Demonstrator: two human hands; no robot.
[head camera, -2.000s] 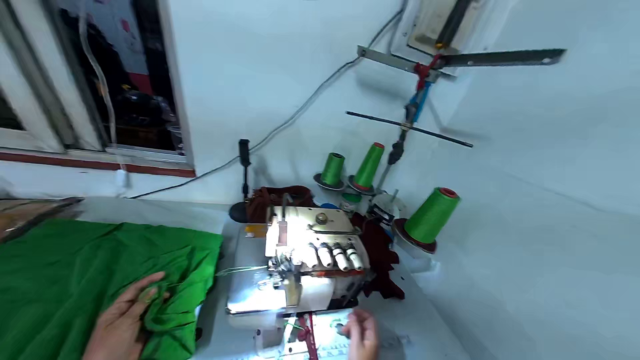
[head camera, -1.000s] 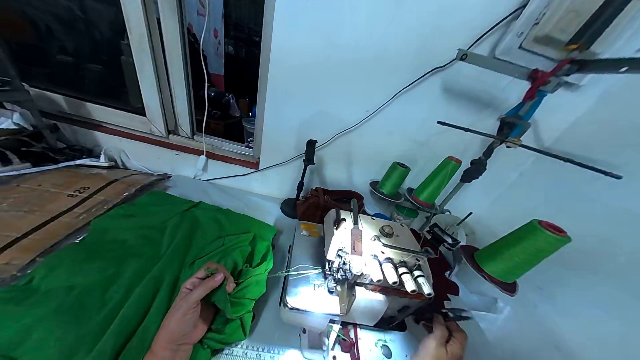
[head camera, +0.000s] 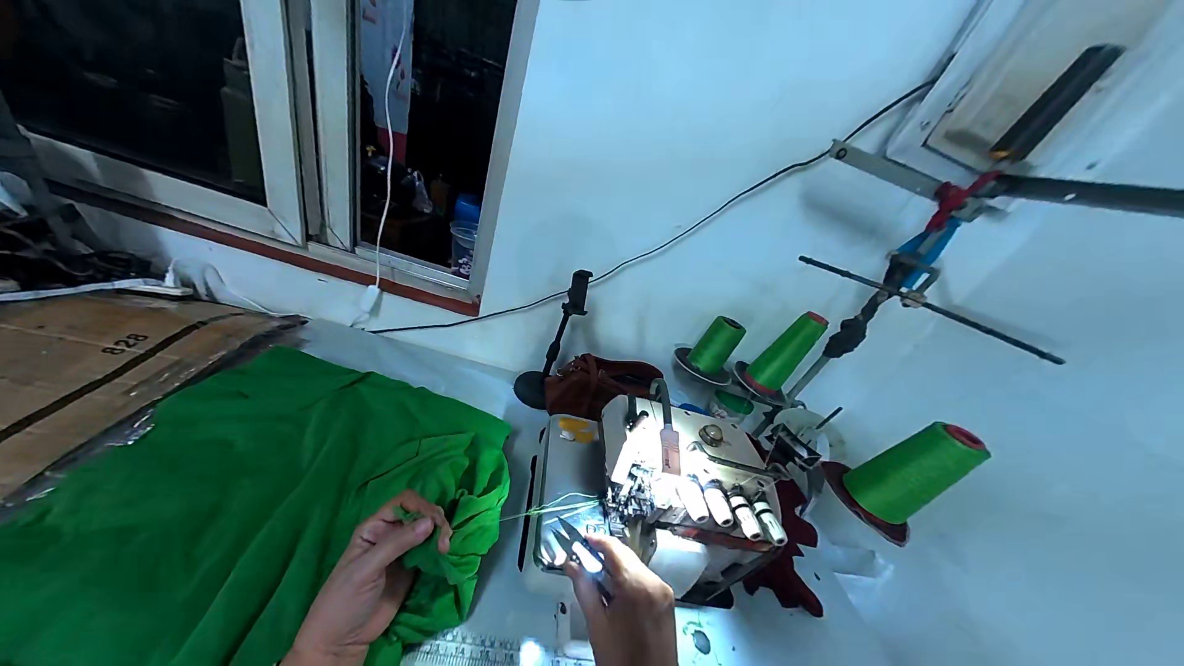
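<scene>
My left hand (head camera: 375, 578) pinches the edge of a green fabric (head camera: 240, 499) that spreads over the left of the table. In my right hand (head camera: 624, 601) is a pair of thread snips (head camera: 581, 553), blades pointing up and left over the front of the overlock sewing machine (head camera: 684, 462). Green threads (head camera: 560, 505) run from the machine's needle area to the fabric, just above the snips' tips. A lamp lights the needle area. Whether the blades touch the threads is unclear.
Green thread cones (head camera: 916, 474) stand behind and right of the machine, under a thread stand (head camera: 906, 287). Dark red cloth (head camera: 786, 555) lies at the machine's right. Cardboard (head camera: 92, 361) covers the far left, and a ruler (head camera: 472, 650) lies along the front.
My right hand has moved left from the machine's right side, where it held a dark tool a second ago, to the front of the needle area. The view has swung left.
</scene>
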